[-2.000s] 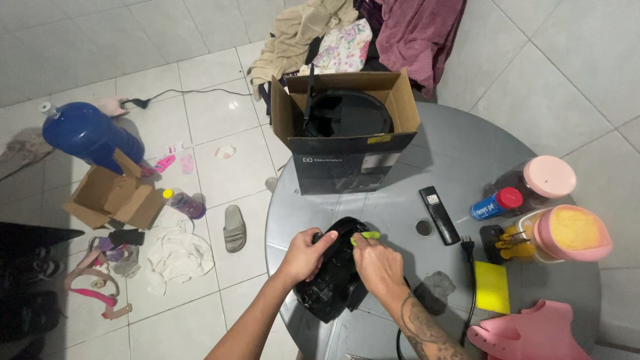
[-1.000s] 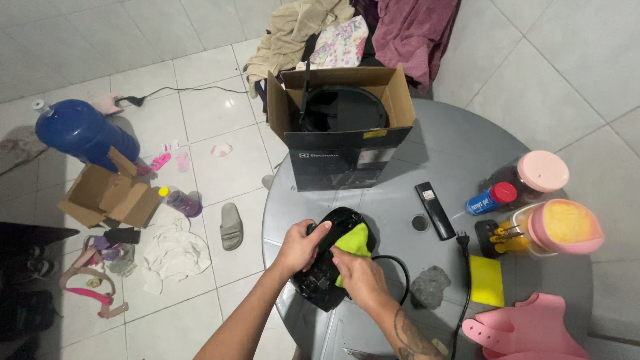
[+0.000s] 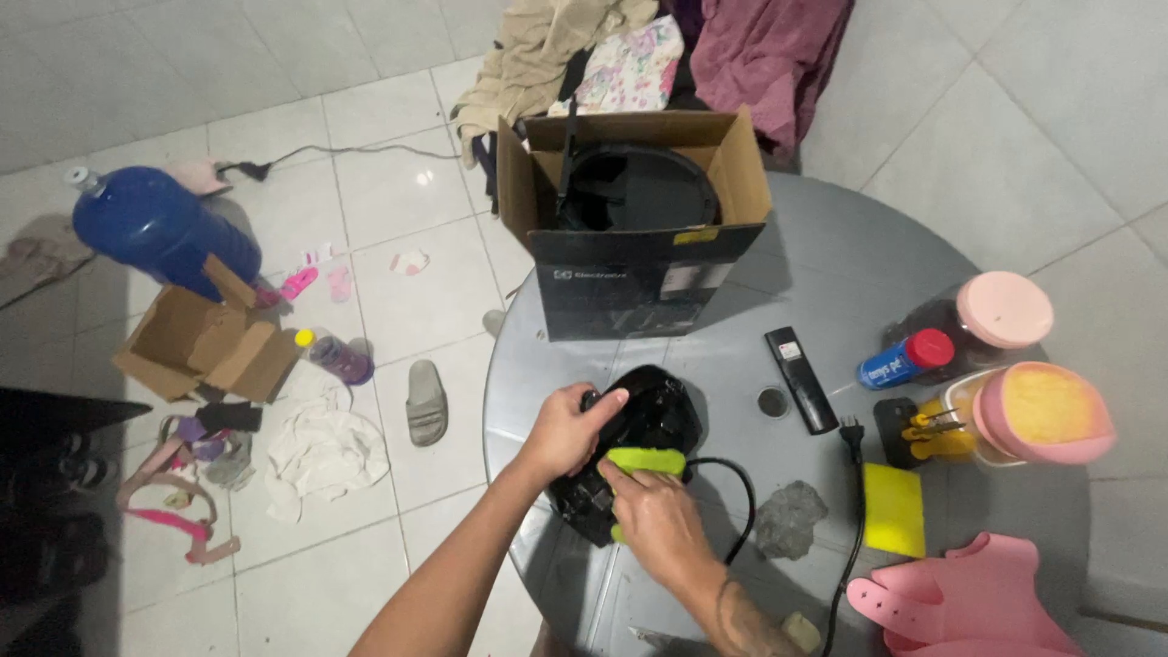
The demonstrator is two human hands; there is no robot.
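A glossy black plastic appliance part rests on the round grey table, with a black cord running from its right side. My left hand grips its upper left, thumb on top. My right hand presses a lime-green cloth onto the part's lower right; the fingertips are partly hidden by the hand and cloth. Behind it stands an open Electrolux cardboard box, holding a round black appliance piece. Right of my right hand lies a crumpled grey cloth or bag.
On the table's right are a black handle-like part, a power plug, a yellow sponge cloth, a blue container, pink-lidded jars and a pink silicone bib. A slipper and blue water jug are on the floor.
The green cloth, mostly hidden under my right hand two seconds ago, spread out over the part, then became bunched lower under my right hand. My left hand keeps its hold.
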